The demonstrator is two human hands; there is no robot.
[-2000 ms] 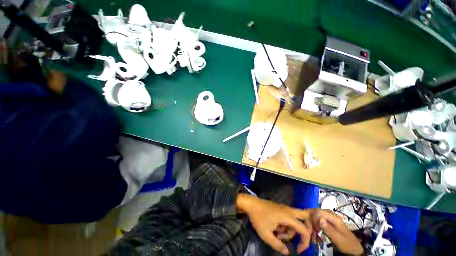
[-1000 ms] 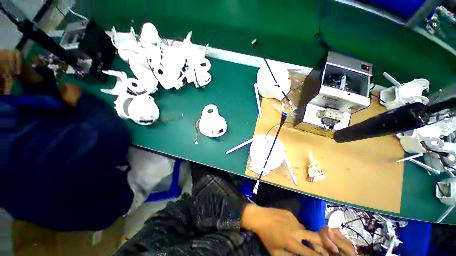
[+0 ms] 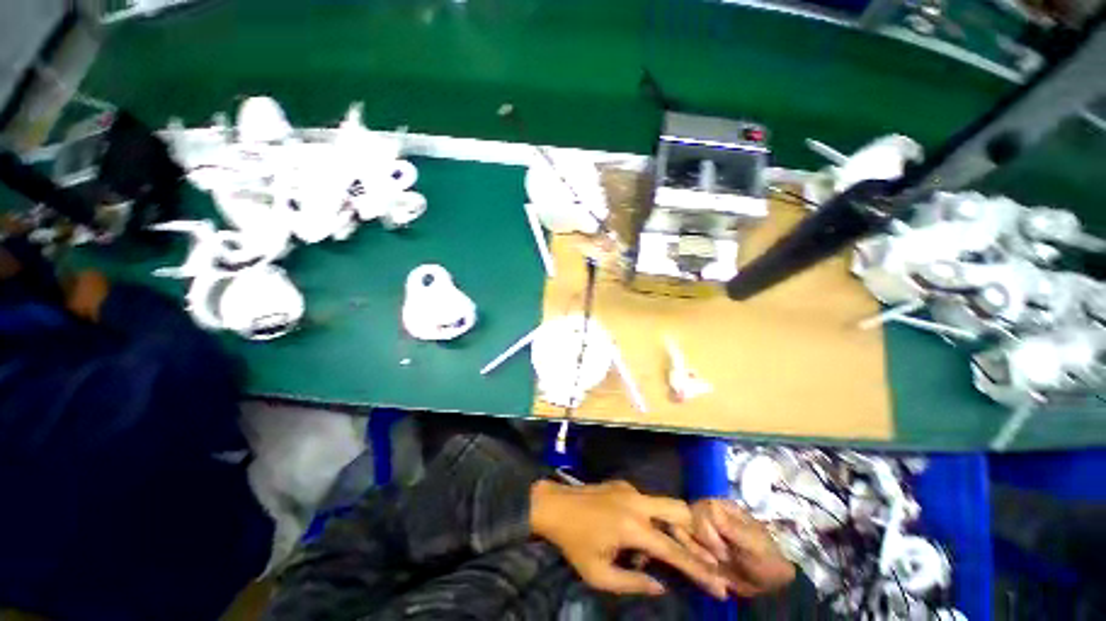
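Note:
My left hand (image 3: 613, 534) is low in the picture, in front of the bench edge, palm down with some fingers apart. My right hand (image 3: 737, 548) touches its fingertips, with fingers curled; no held object shows. A white camera body (image 3: 574, 360) with two thin rods lies on the left part of the tan mat (image 3: 788, 364). A dark cable lead (image 3: 588, 318) runs across it and hangs over the bench edge. A small white part (image 3: 683, 374) lies on the mat to its right. A white head shell (image 3: 434, 306) lies on the green bench at left.
The screw feeder (image 3: 706, 194) stands at the mat's back; a black screwdriver (image 3: 801, 249) hangs beside it. White units are heaped at left (image 3: 303, 188) and right (image 3: 982, 285). A blue bin (image 3: 967, 522) of parts is below the bench. A person's dark sleeve (image 3: 121, 449) is at left.
The view has swung right, so the bench things show further left. My hands stay together; my left hand's fingers have shifted over my right hand. The parts on the mat lie as before.

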